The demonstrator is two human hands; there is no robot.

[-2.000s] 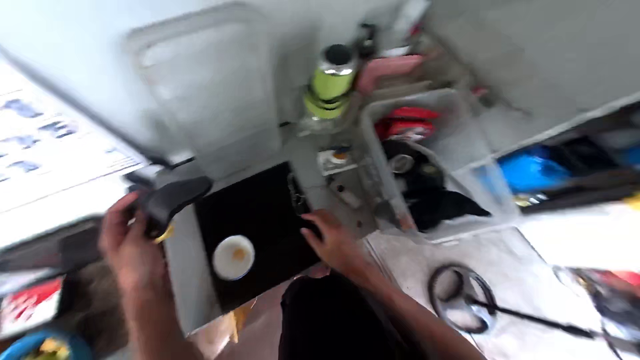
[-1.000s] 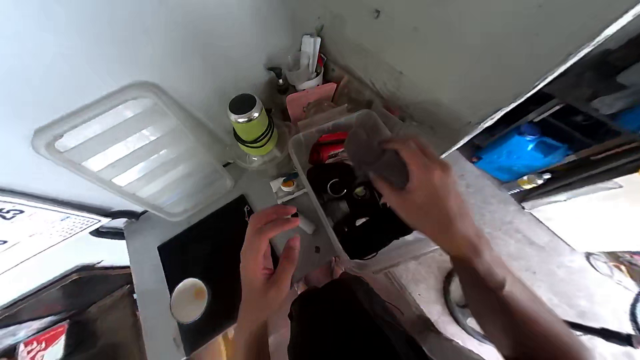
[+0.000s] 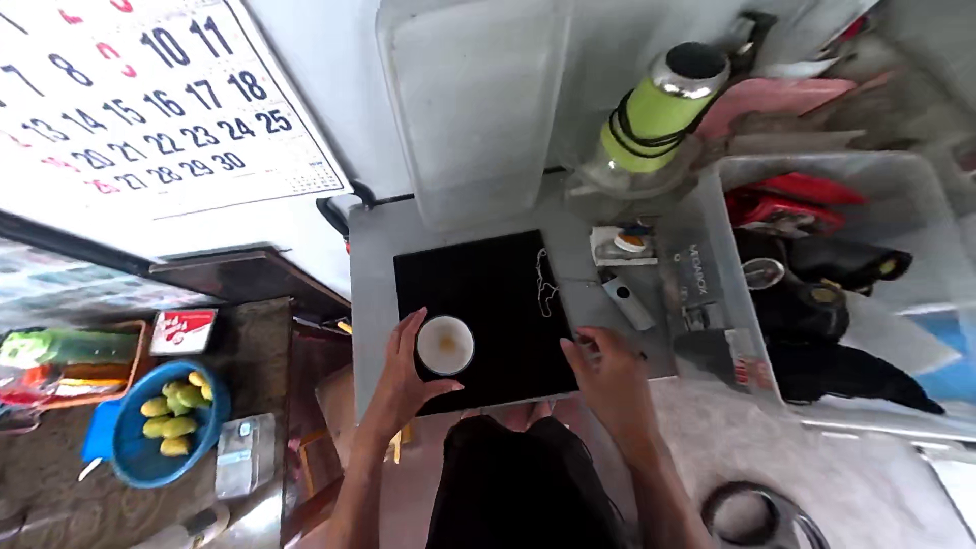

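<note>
A round white bowl point(image 3: 445, 345) with a brownish spot inside sits on the left part of a black mat point(image 3: 496, 305). My left hand point(image 3: 409, 366) is curved around the bowl's left side, thumb below it, fingers apart; whether it grips the rim is hard to tell. A thin silvery chain point(image 3: 544, 284) lies at the mat's right side. My right hand point(image 3: 606, 366) is over the mat's lower right edge, fingers bent; what it touches there cannot be made out. Just above it are a grey-white handheld item point(image 3: 627, 301) and a small jar with an orange-and-white lid point(image 3: 630, 242).
A clear plastic box point(image 3: 713, 252) of black and red items stands right. Behind are a green vacuum flask point(image 3: 654, 114) and an upright translucent lid point(image 3: 476, 107). At the left are a wall calendar point(image 3: 175, 107) and a blue basin point(image 3: 126, 465) of yellow-green fruit.
My right hand has moved from above the clear box to the mat's right edge; the dark item it held there is out of it. My left hand has come to the bowl. The view has turned left.
</note>
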